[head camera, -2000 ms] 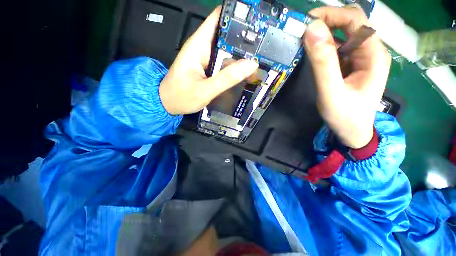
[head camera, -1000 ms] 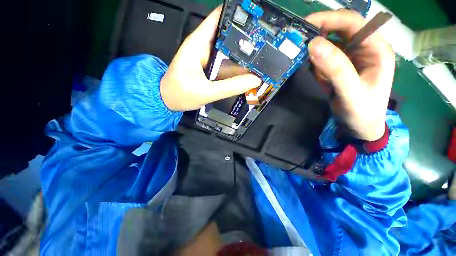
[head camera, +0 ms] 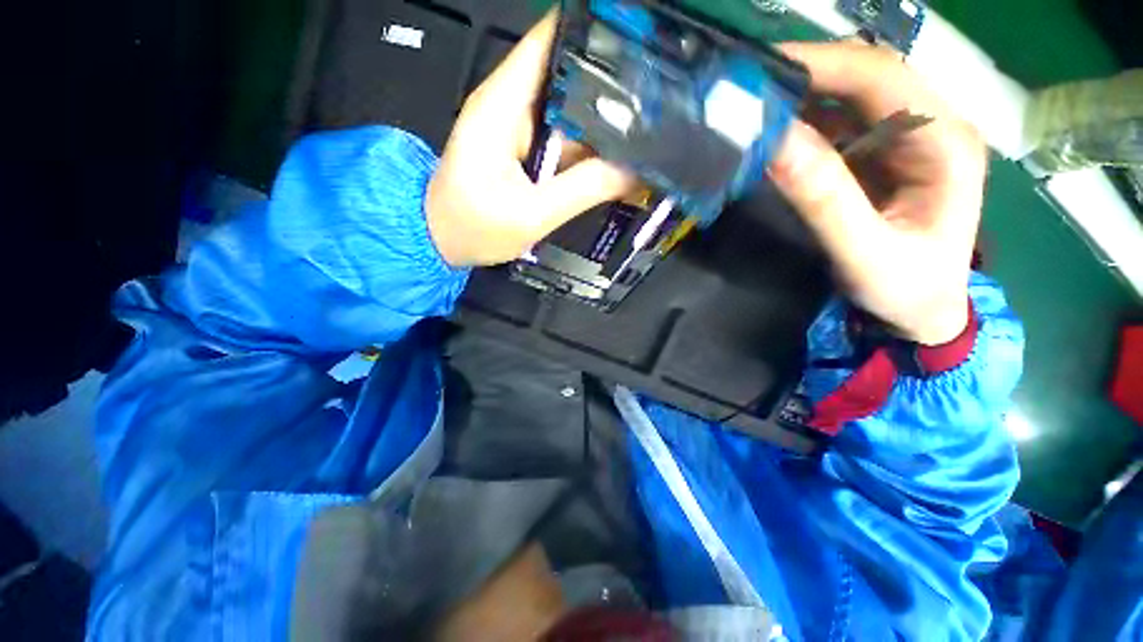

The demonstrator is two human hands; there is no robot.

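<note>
A phone housing (head camera: 590, 273) is held tilted above the black tray, its open back facing up. A blue mainboard with grey shields (head camera: 678, 138) lies over its upper part, blurred; whether it is fully seated I cannot tell. My left hand (head camera: 508, 169) grips the housing's left side, with the thumb at the board's lower edge. My right hand (head camera: 884, 188) holds the upper right edge of the board and housing between thumb and fingers. Thin tweezers (head camera: 887, 131) lie across the right hand, partly hidden and blurred.
The black tray (head camera: 740, 339) lies below the hands, with a small white label (head camera: 402, 35) in a slot. A loose board (head camera: 887, 18) lies beyond it. A yellowish cylinder (head camera: 1088, 119) and a red block (head camera: 1129, 374) are at right. Blue cloth shows at lower right.
The housing's lower end has moved up and the assembly is tilted differently. The orange flex cable that showed at the board's lower edge is now mostly hidden. Both hands still hold on.
</note>
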